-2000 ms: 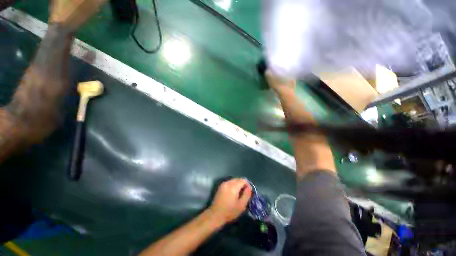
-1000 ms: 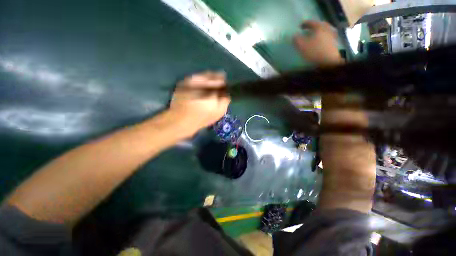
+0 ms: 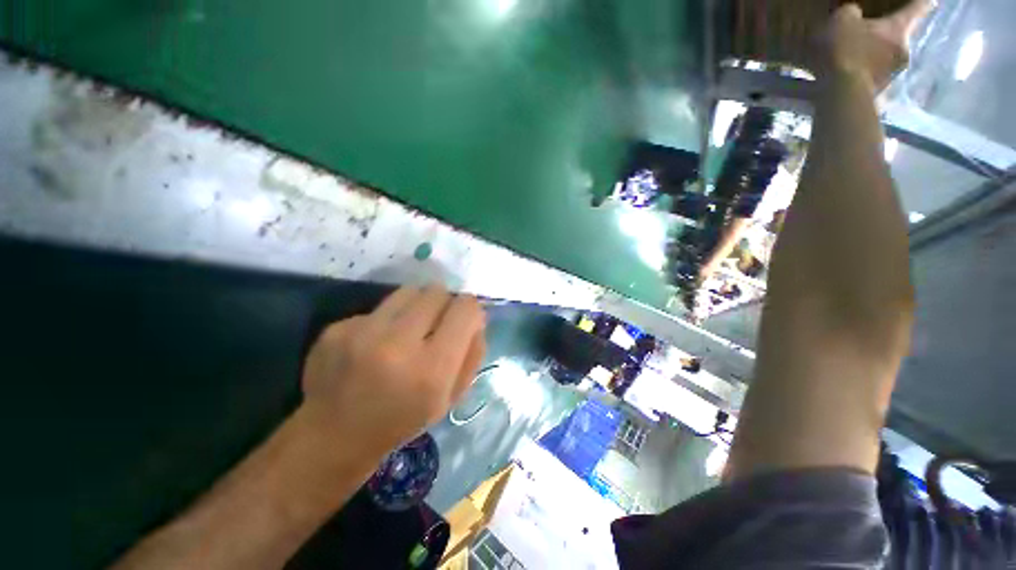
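My left hand (image 3: 396, 351) rests at the bench edge beside the white rail, fingers curled; whether it holds anything is hidden. My right hand (image 3: 875, 45) is raised at the upper right, blurred, beside a brown-black object (image 3: 780, 31); I cannot tell whether it grips it. A dark blue-silver round disc (image 3: 404, 473) lies below my left hand, partly covered by it. Just below the disc is a black housing (image 3: 392, 537), with a green round component (image 3: 419, 553) near the bottom edge. A thin pale curved piece (image 3: 470, 412) lies right of the disc.
The scuffed white rail (image 3: 223, 200) runs diagonally between the dark bench and the green belt (image 3: 390, 100). Black units (image 3: 641, 187) stand on the belt's far part. An open carton (image 3: 481, 503) and a blue object (image 3: 585, 434) show at lower right.
The view has tilted and turned. My right arm has gone from over the belt to high at the upper right. My left hand now appears against the rail, above the disc.
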